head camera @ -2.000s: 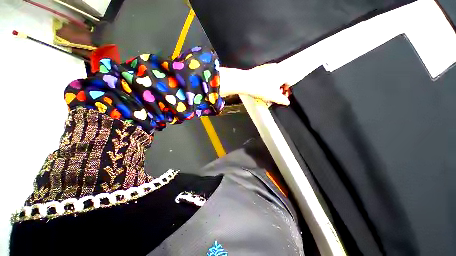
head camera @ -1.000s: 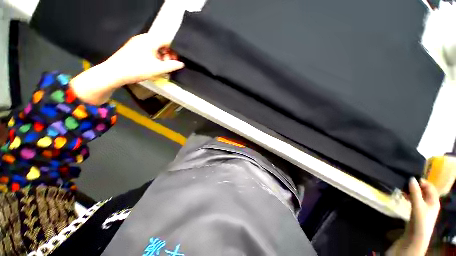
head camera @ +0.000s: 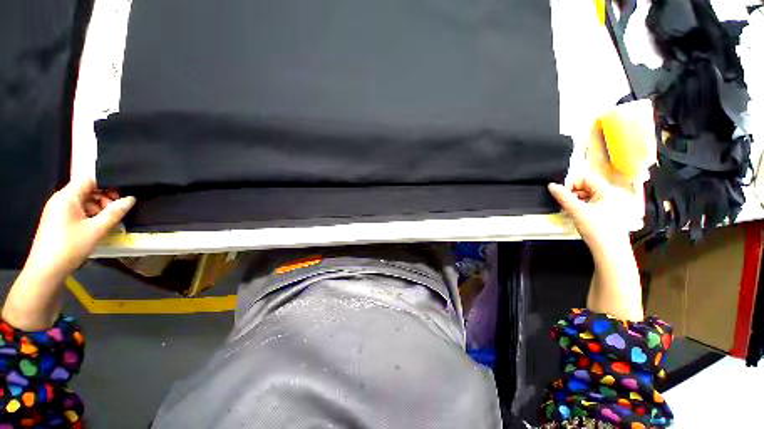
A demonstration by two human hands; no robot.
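Note:
A large matt black panel [head camera: 343,75] lies on the white board [head camera: 352,236]. Its near part is a raised, softly creased band with stepped corners. Below it, a dark strip with several thin layered lines [head camera: 343,205] runs along the board's near edge. My left hand [head camera: 80,222] pinches at the panel's near left corner, thumb pointing inward. My right hand [head camera: 591,209] pinches at the near right corner. The fingertips under the edge are partly hidden. A pale bottle with yellow-orange contents [head camera: 620,147] is just beyond my right hand.
Tangled black scraps [head camera: 699,126] are heaped at the right. A dark sheet [head camera: 33,126] lies at the far left. An open cardboard box [head camera: 704,285] is below the table at right. My grey apron [head camera: 352,343] is close to the board. Yellow tape [head camera: 159,303] marks the grey floor.
The view has turned so the board lies level in front. Both hands are now fully in view at the panel's near corners; two seconds ago only the left showed. The scraps have come into view.

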